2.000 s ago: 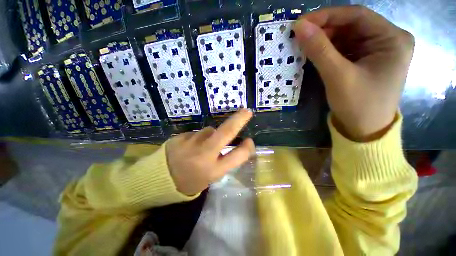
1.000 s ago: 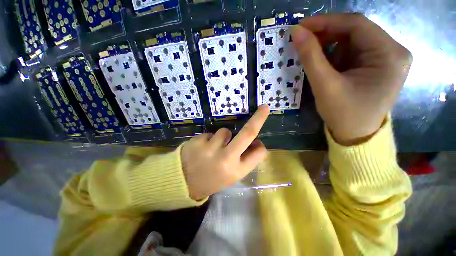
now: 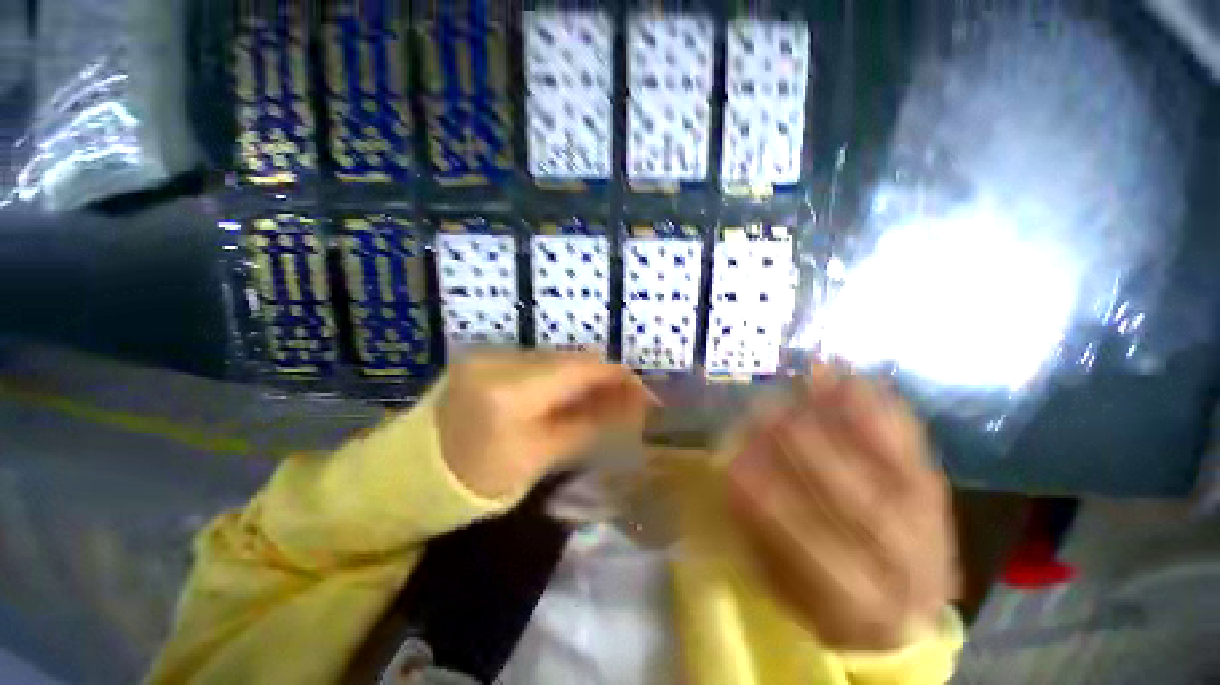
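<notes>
A clear blister tray holds two rows of boards. Blue circuit boards lie in the left pockets. White die-cut adhesive pieces cover the boards to the right, several in each row. My left hand is just below the tray's front edge, fingers curled together; a blurred, see-through film seems to hang below its fingertips. My right hand is to the right, strongly blurred, below the tray's right end. Whether it holds anything cannot be told.
A dark green bench carries the tray. A glossy clear sheet or tray with bright glare lies at right. Silvery clear plastic is at upper left. A red object and grey floor with a yellow line show beyond the bench.
Both hands have left the front-right board and drawn back below the tray's edge. The view has shifted back and shows more of the tray, bench and glare. The white piece stays on that board.
</notes>
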